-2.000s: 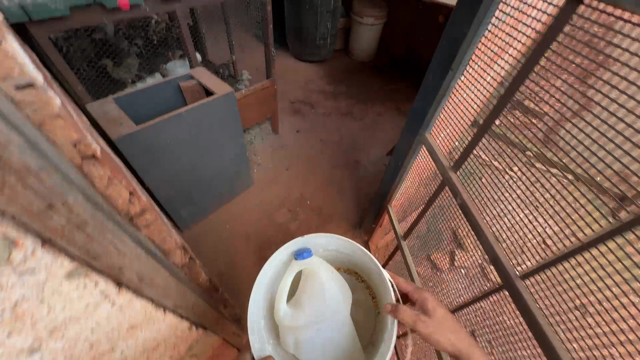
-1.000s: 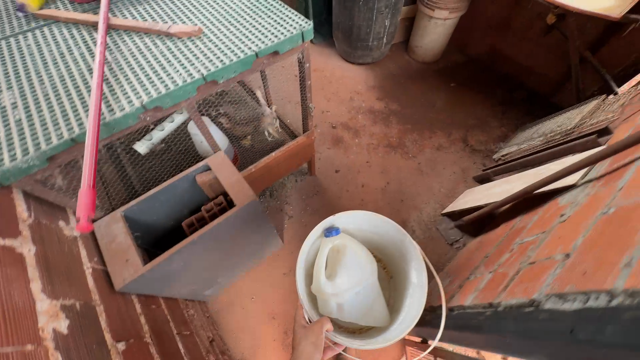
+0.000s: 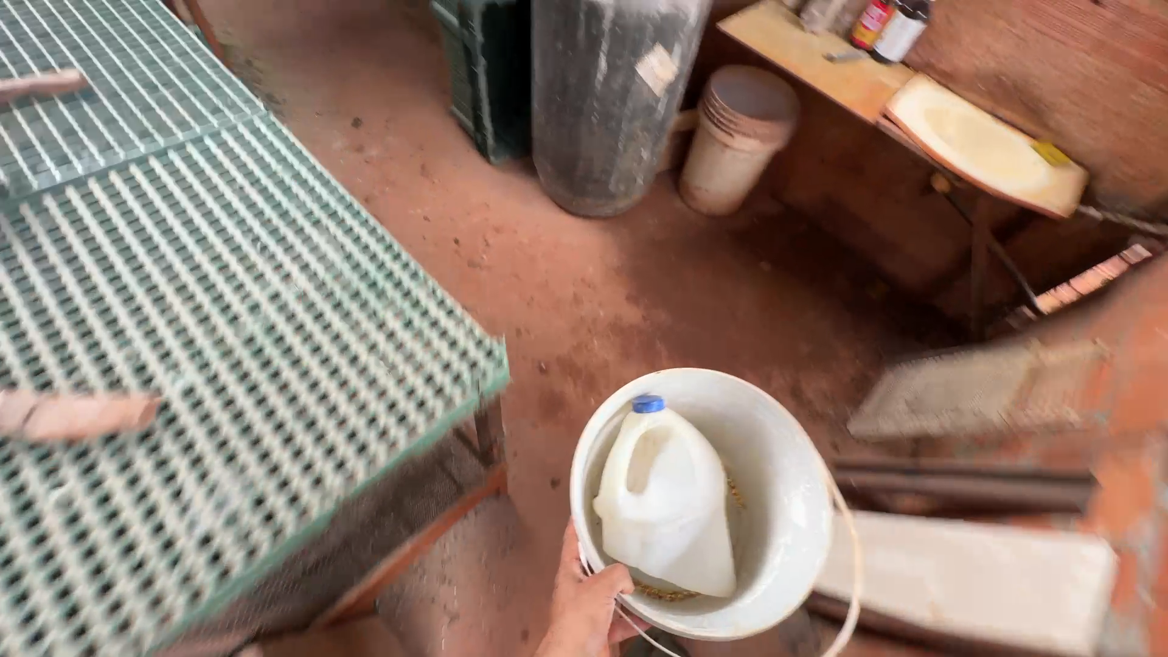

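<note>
My left hand [image 3: 589, 598] grips the near left rim of a white plastic bucket [image 3: 789, 511], thumb over the edge. Inside leans a translucent plastic jug [image 3: 671, 511] with a blue cap [image 3: 648, 403], its lower end looking cut away. Some grain [image 3: 664, 593] lies at the bucket's bottom beside the jug. The bucket's thin handle [image 3: 853, 566] hangs down over the right side. My right hand is out of view.
To the left is a green-and-white slatted top [image 3: 274, 338] over a mesh cage. A dark barrel [image 3: 607, 100] and a lidded bucket [image 3: 735, 137] stand ahead on the dirt floor [image 3: 547, 301]. Boards [image 3: 967, 575] lean at the right; a wooden shelf [image 3: 812, 55] holds bottles.
The view has moved forward past the doorway and the grey box. The right hand, at the bucket's right rim two seconds ago, has left the view. The left hand still holds the bucket.
</note>
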